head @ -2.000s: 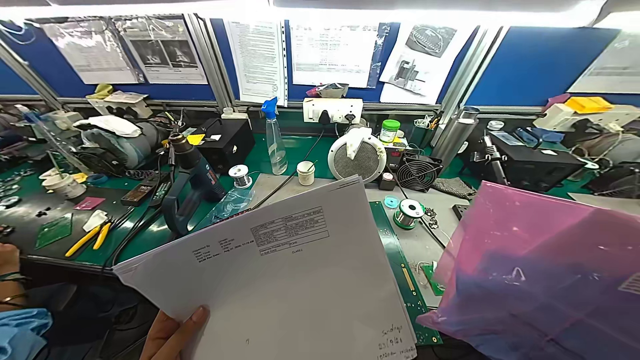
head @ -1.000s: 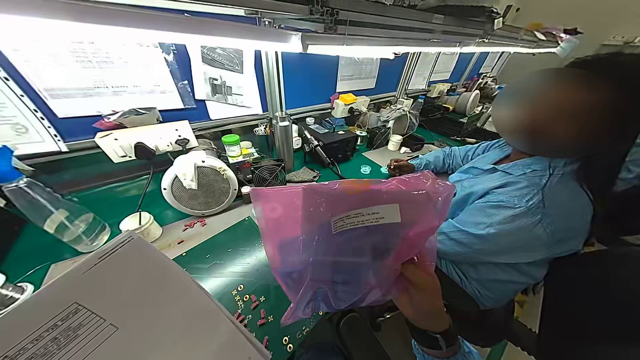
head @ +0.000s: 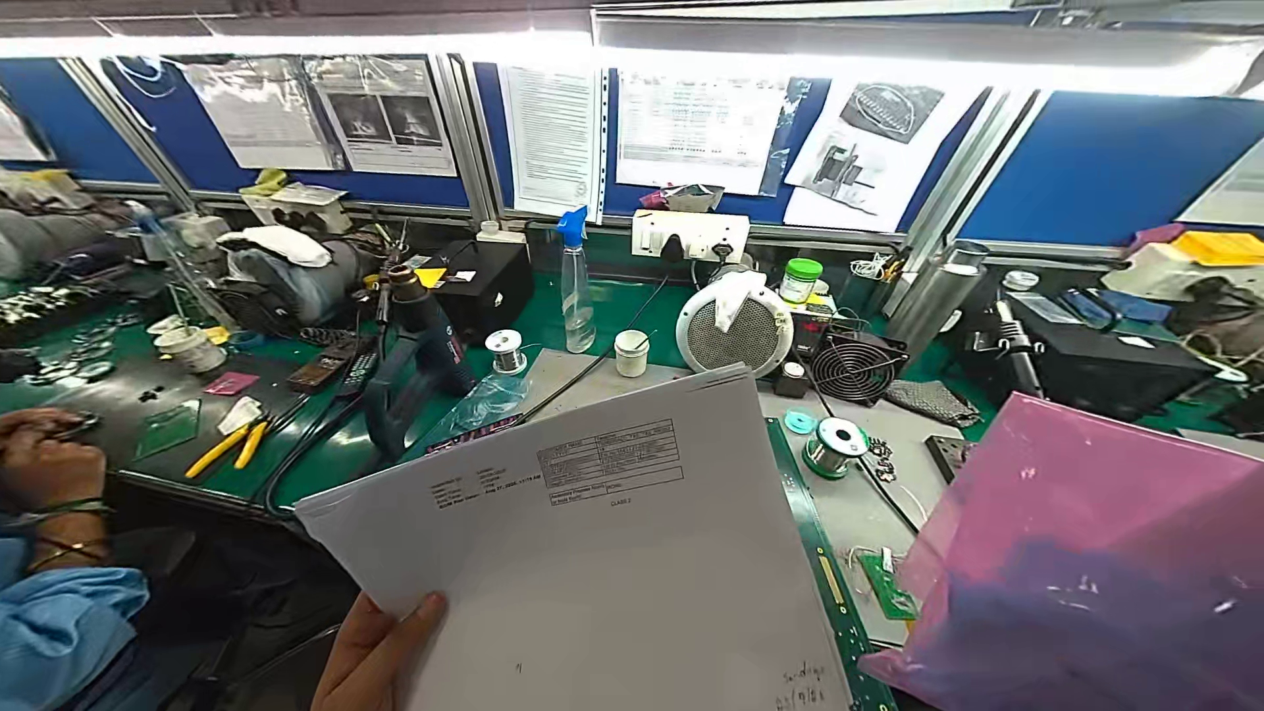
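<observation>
My left hand (head: 385, 647) grips the lower left edge of a stack of white printed sheets (head: 612, 573), thumb on top. The sheets bear a printed table and handwriting, and they cover part of the bench. At the right edge a pink translucent plastic bag (head: 1096, 553) with dark blue contents hangs over the bench. My right hand is not in view. Between sheets and bag lie a long green circuit board (head: 825, 563) and a small green board (head: 889, 585) with wires. A spool of solder wire (head: 837, 444) stands just behind them.
Behind the sheets are a heat gun (head: 420, 346), a spray bottle (head: 577, 286), a white pot (head: 631, 354), a round fume fan (head: 736, 331) and a small black fan (head: 857, 365). Yellow-handled pliers (head: 227, 449) lie at left, near a co-worker's hands (head: 49, 454).
The view has swung back left from one second ago, when my right hand was visible holding the pink bag beside a co-worker. The sheets have stayed in my left hand.
</observation>
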